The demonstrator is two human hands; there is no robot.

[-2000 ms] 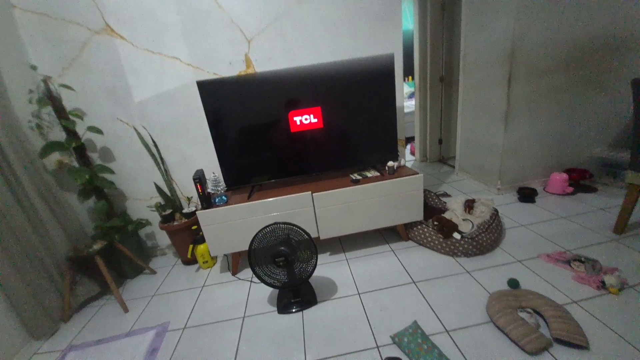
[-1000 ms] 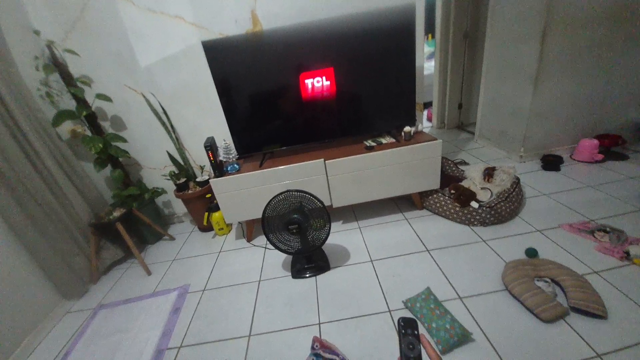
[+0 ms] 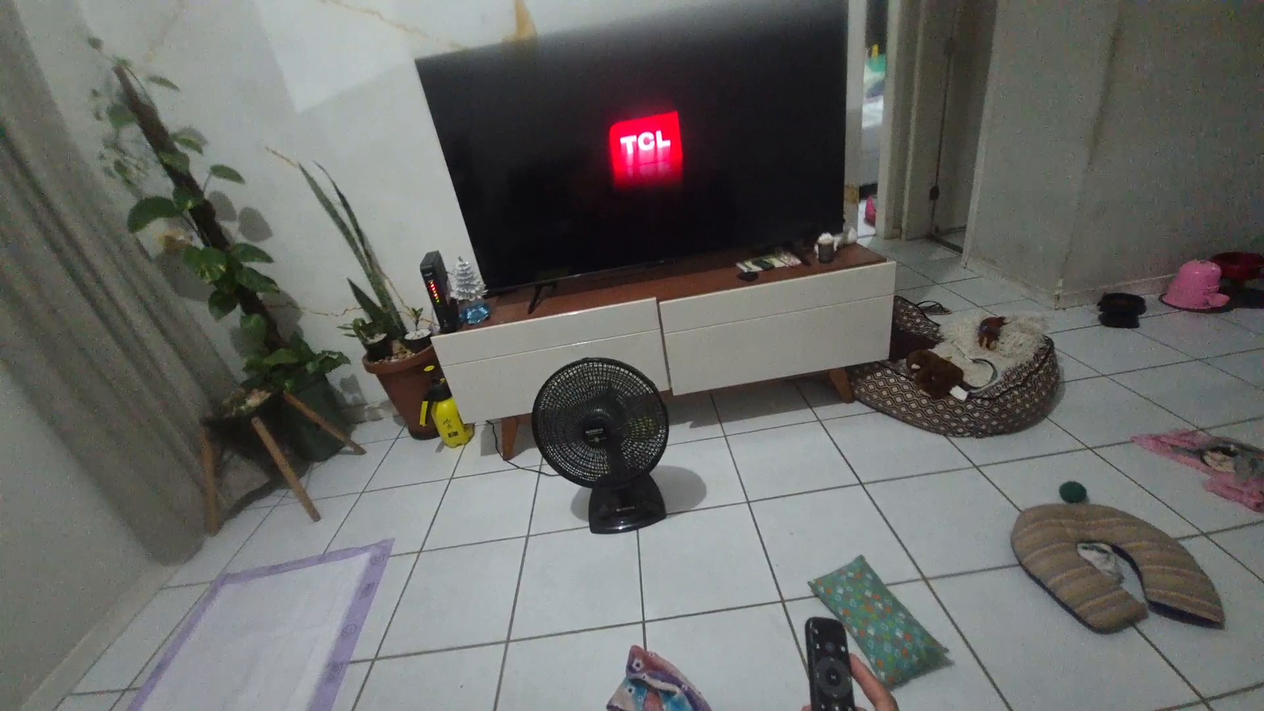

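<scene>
My right hand [image 3: 869, 683] comes in at the bottom edge, right of centre, and holds a black remote control [image 3: 829, 664] upright; only part of the fingers shows. Just behind and to the right of the remote, a green patterned small pillow [image 3: 879, 617] lies on the tiles. To its left, at the bottom edge, is a bunched colourful cloth [image 3: 654, 683]. Across the room a large television [image 3: 750, 148] shows a red square logo on a black screen. It stands on a white and wood TV cabinet [image 3: 780, 331]. My left hand is out of view.
A black floor fan [image 3: 600, 425] stands before the cabinet. A purple-edged pad [image 3: 262, 632] lies at lower left. Plants and a wooden stool [image 3: 272, 449] are at left. A patterned pet bed [image 3: 958, 415], a striped U-shaped pillow [image 3: 1066, 553] and a pink cloth [image 3: 1190, 454] are at right.
My right hand with the remote, not seen two seconds ago, came into view at the bottom one second ago and remains there. The television shows the logo throughout.
</scene>
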